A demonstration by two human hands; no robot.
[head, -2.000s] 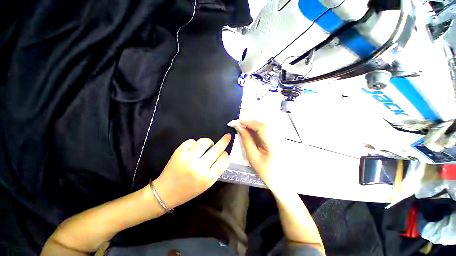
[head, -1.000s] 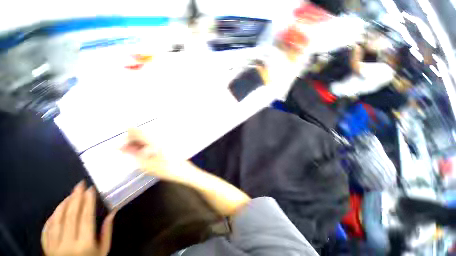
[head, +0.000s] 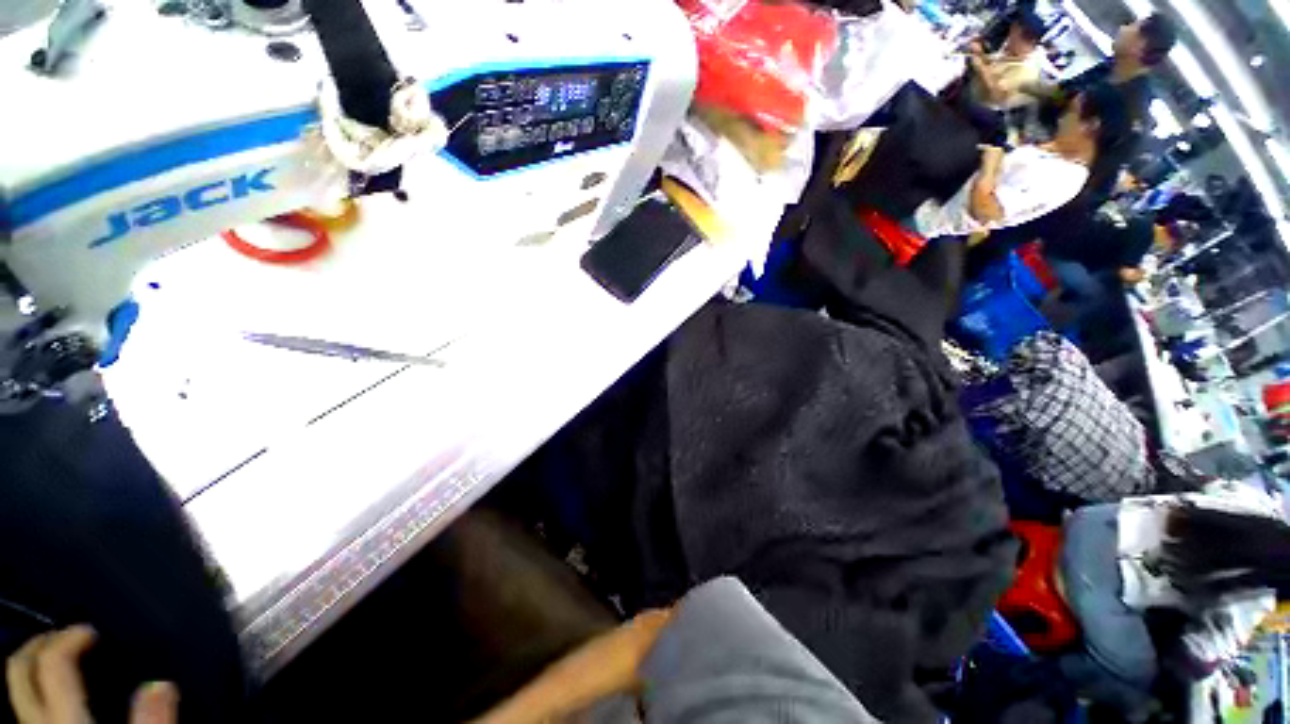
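The black garment [head: 106,523] lies at the left on the sewing table, its edge running down toward the table's front edge. My left hand [head: 85,686] is at the bottom left over the garment, cut off by the frame; its fingertips and thumb are apart, with nothing seen between them. Of my right arm, a grey sleeve [head: 736,665] and part of the forearm show at the bottom; the hand is out of the picture. The JACK sewing machine [head: 184,205] is at the upper left, its needle area blurred and partly cut off.
Tweezers [head: 347,348], red-orange handle loops [head: 283,241] and a phone [head: 641,249] lie on the white table. A control panel [head: 545,113] is above. A dark textured garment pile [head: 806,467] is beside the table. Blue crates [head: 1004,304] and other people [head: 1012,184] are at the right.
The view has swung to the right, away from the needle. My left hand now shows only at the lower left corner. My right hand has dropped off the table, out of the picture.
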